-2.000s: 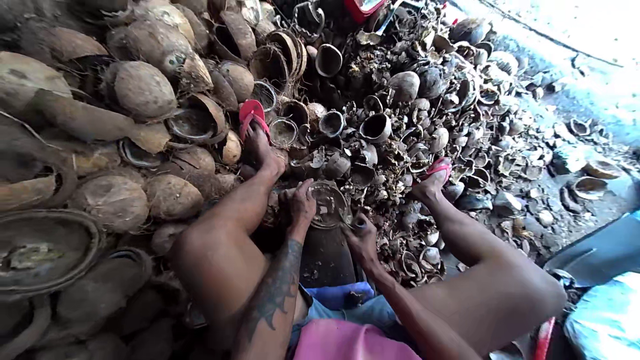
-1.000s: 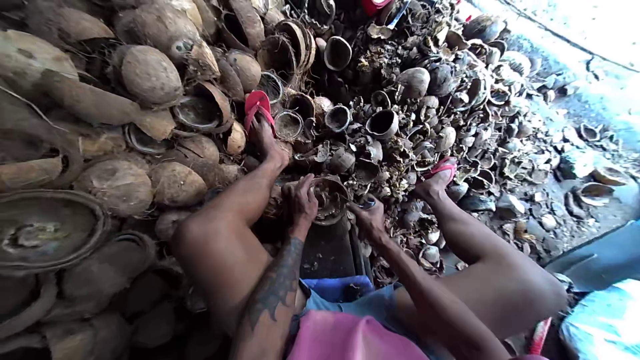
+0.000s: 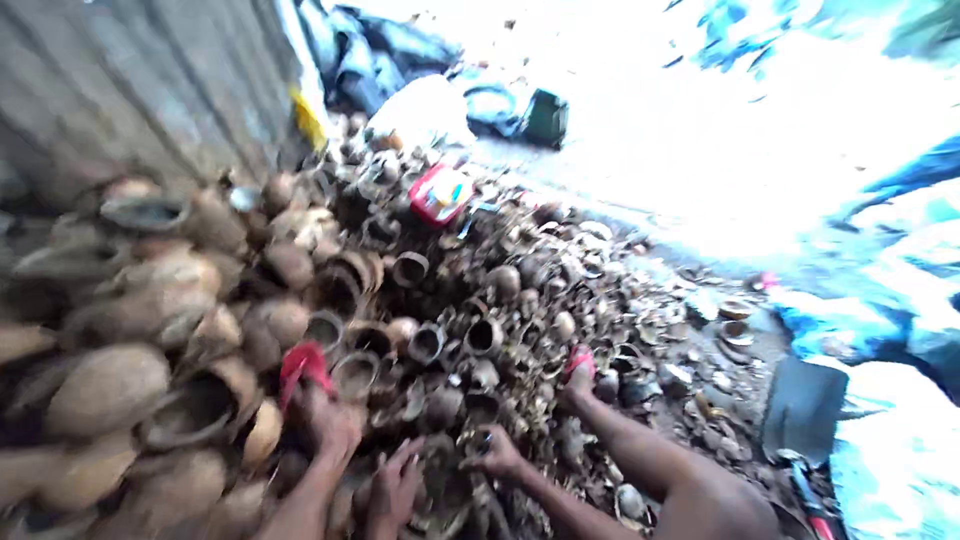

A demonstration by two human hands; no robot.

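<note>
My left hand [image 3: 395,480] is at the bottom centre, its fingers spread along the near left side of an opened coconut shell [image 3: 444,476]. The shell lies between my two hands, with its hollow facing up. On its right, my right hand [image 3: 501,451] is curled around a small tool [image 3: 486,439] with a dark, rounded end; blur hides the rest of it. Just beyond are several opened shells, among them a round one [image 3: 355,375] near my left foot and a dark hollow one [image 3: 482,336].
Whole coconuts and husks [image 3: 109,390] are heaped at left, below a grey wall [image 3: 142,82]. Shell scraps [image 3: 547,300] spread ahead and right, around my feet in red flip-flops. A red container [image 3: 429,196] stands ahead; a grey dustpan-like pan [image 3: 804,409] and pale plastic sacks [image 3: 892,450] are at right.
The view has swung up, bringing in the wall and the bright floor. My right hand remains on the right side of the shell, my left hand on its left, with its fingers now more spread.
</note>
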